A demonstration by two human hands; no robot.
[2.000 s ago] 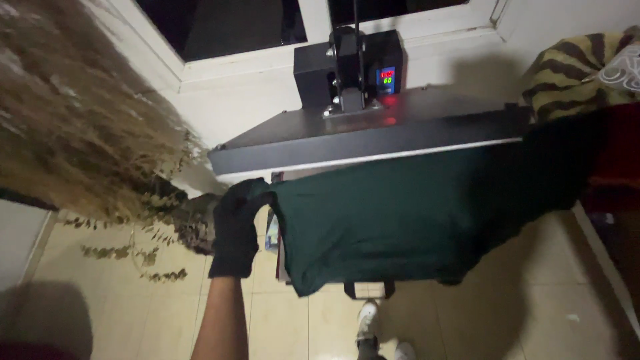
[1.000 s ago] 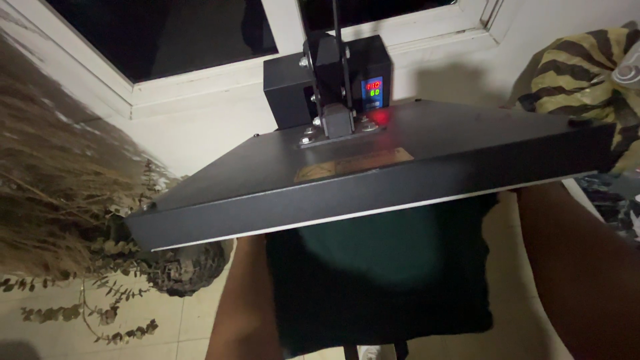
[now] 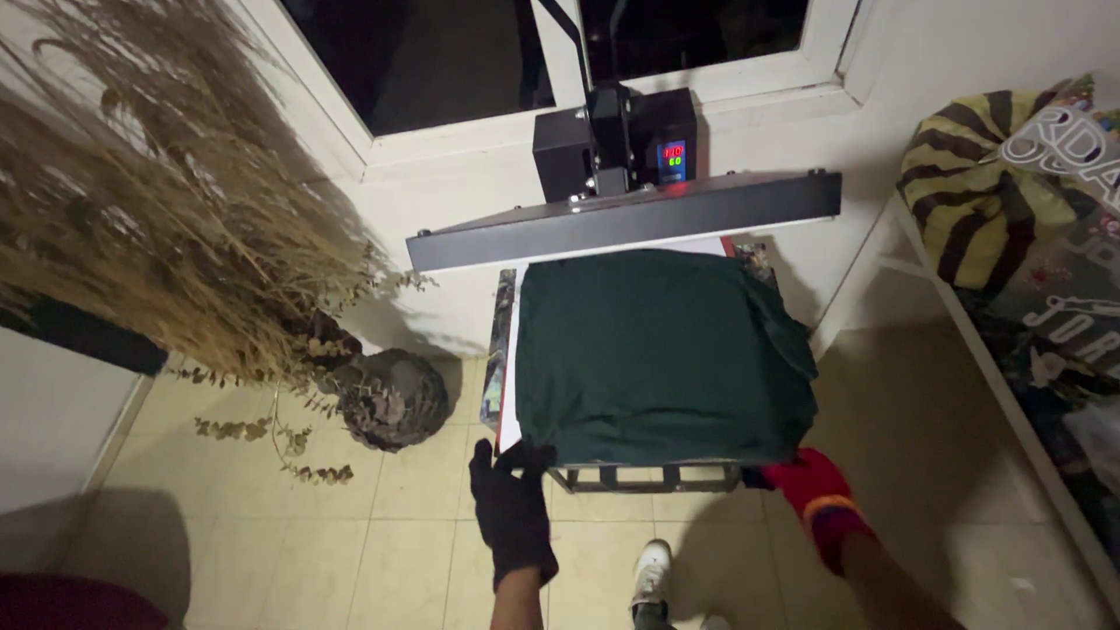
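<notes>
A dark green cloth garment (image 3: 656, 359) lies over the lower platen of a heat press, its surface slightly wrinkled. The press's raised upper platen (image 3: 630, 217) tilts above its far edge, and the control box display (image 3: 672, 161) is lit. My left hand (image 3: 516, 507), in a black glove, is at the near left corner of the cloth, fingertips against it; whether they pinch it is unclear. At the near right corner my right hand (image 3: 818, 494), in a red glove with an orange and purple cuff, holds the cloth's edge, its fingertips partly hidden.
Dried grass plumes (image 3: 175, 201) and a dark woven ball-shaped vase (image 3: 394, 398) stand at the left. On the right, a shelf (image 3: 989, 376) bears a striped bag (image 3: 980, 184) and printed fabrics. The press's metal stand (image 3: 652, 479) shows below the cloth. A window (image 3: 455, 61) is behind.
Both hands have come out from around the upper platen to the cloth's near corners. The cloth, hanging off to the right two seconds ago, now lies over the lower platen. The view has drawn back.
</notes>
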